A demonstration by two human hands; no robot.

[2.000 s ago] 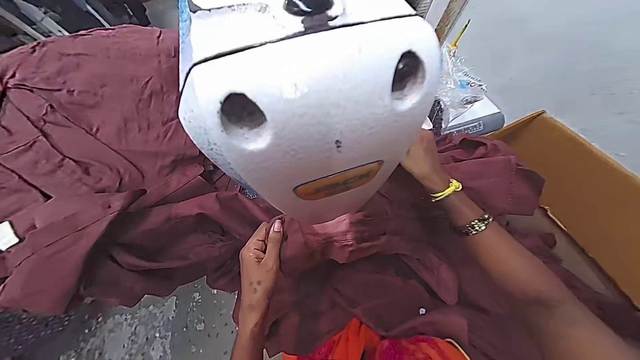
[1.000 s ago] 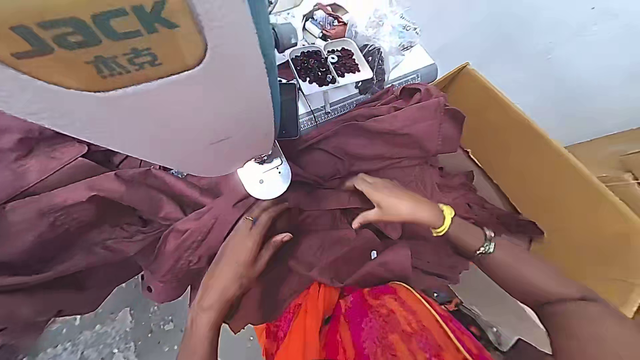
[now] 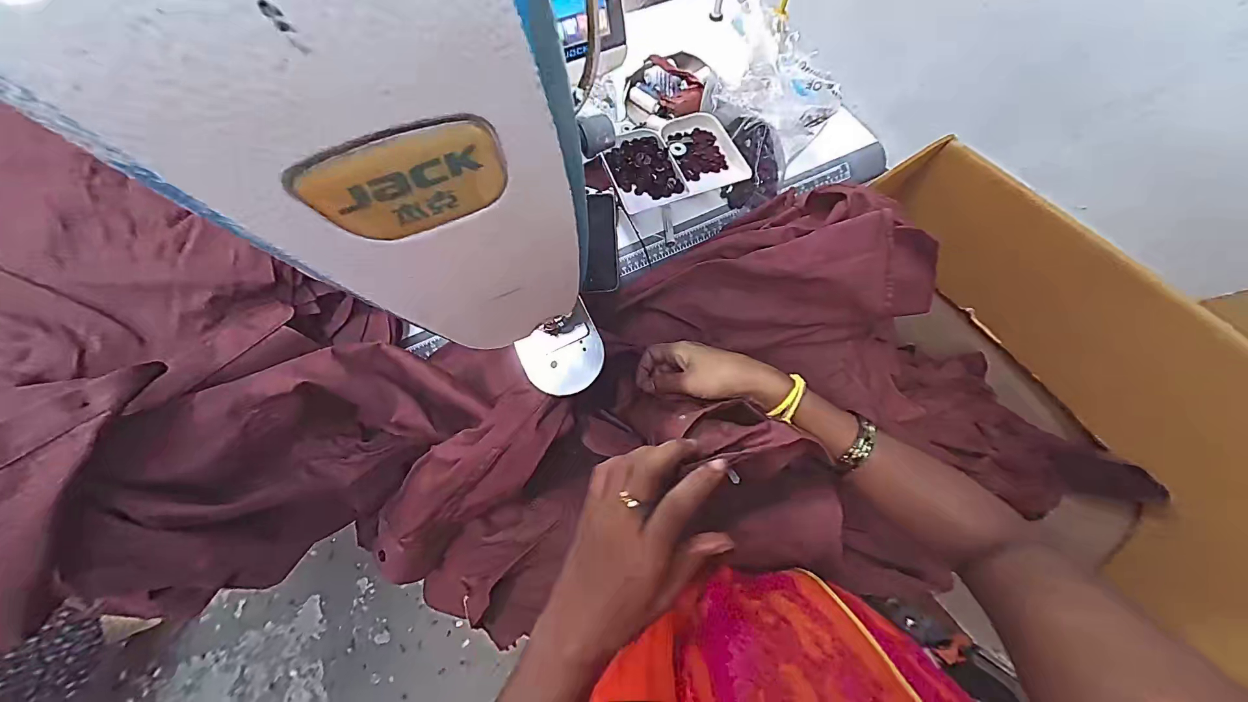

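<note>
Maroon cloth (image 3: pixel 760 292) lies in folds under and around the white head of a Jack sewing machine (image 3: pixel 390 175). The machine's rounded metal plate (image 3: pixel 561 356) shows at the lower tip of the head, with cloth around it. My right hand (image 3: pixel 707 372), with a yellow band at the wrist, is just right of this plate, its fingers curled on the cloth; whether they pinch it is unclear. Nearer my body, my left hand (image 3: pixel 648 526), wearing a ring, rests over the cloth with its fingers spread and bent, the fingertips at a fold.
Behind the cloth, a white two-part tray (image 3: pixel 707 185) holds many dark buttons, beside a round container (image 3: pixel 668 88) and clear plastic bags (image 3: pixel 795 93). A ruler strip (image 3: pixel 702 229) runs along the machine's base. On the right stands a cardboard box (image 3: pixel 1082 263). Speckled floor shows at lower left.
My left hand has moved right, away from the metal plate, and lies nearer my body. My right hand's fingers are now more curled. The view has shifted since the oldest frame.
</note>
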